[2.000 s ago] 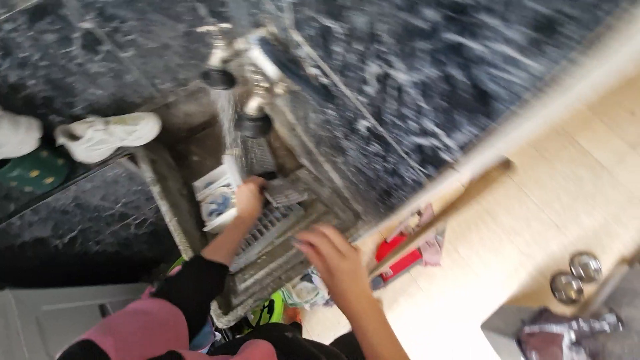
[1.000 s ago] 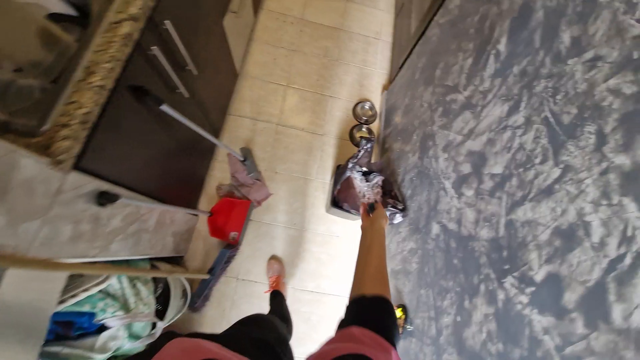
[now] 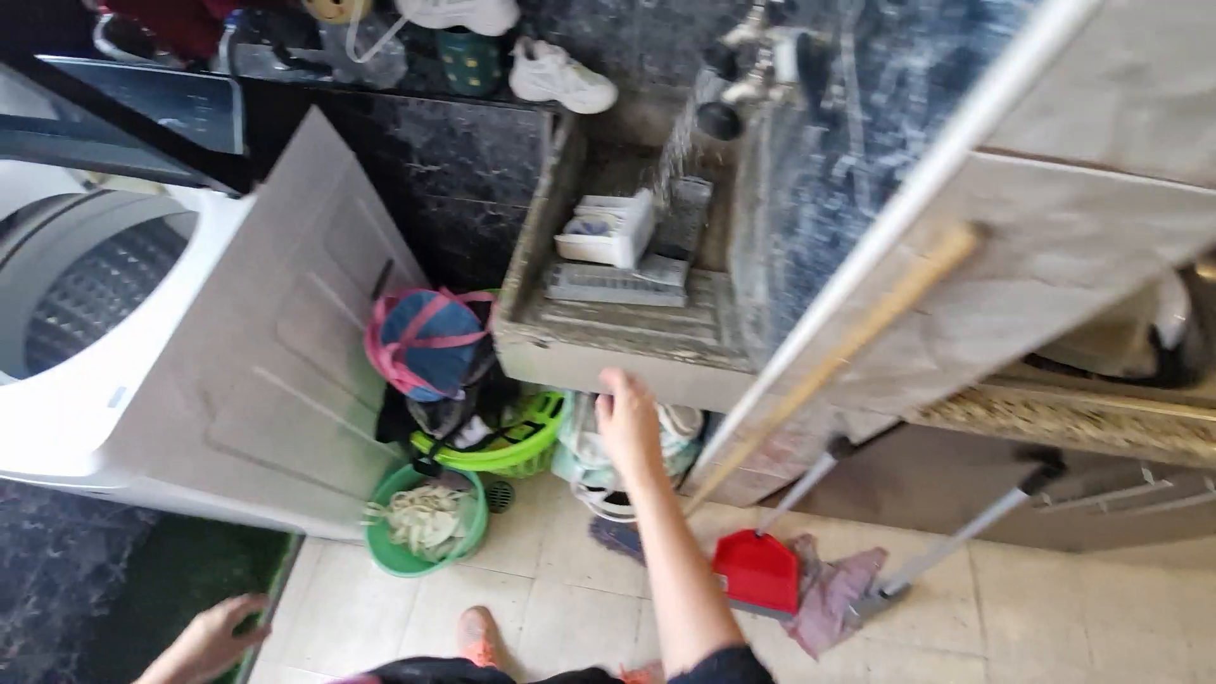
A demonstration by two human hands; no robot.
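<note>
My right hand (image 3: 629, 423) is raised just below the front edge of the stone utility sink (image 3: 608, 347), with nothing visible in it. My left hand (image 3: 217, 638) is low at the left with fingers apart, holding nothing. Inside the sink lie a white plastic tray (image 3: 608, 231), a grey slatted plastic part (image 3: 616, 284) and a dark grey panel (image 3: 680, 218). Water (image 3: 676, 142) runs onto them from one of the metal taps (image 3: 760, 85).
A white washing machine (image 3: 256, 361) stands left, lid raised. On the floor are a green basin of clothespins (image 3: 427, 521), a lime basket (image 3: 513, 446), a red dustpan (image 3: 757, 573) and a mop with a cloth (image 3: 836, 594). A wooden pole (image 3: 845, 351) leans right. White sneakers (image 3: 562, 76) sit beside the sink.
The view has swung from the floor bin back to the sink. A second ago one hand was at the bin; two seconds ago my left hand was on the parts inside the sink.
</note>
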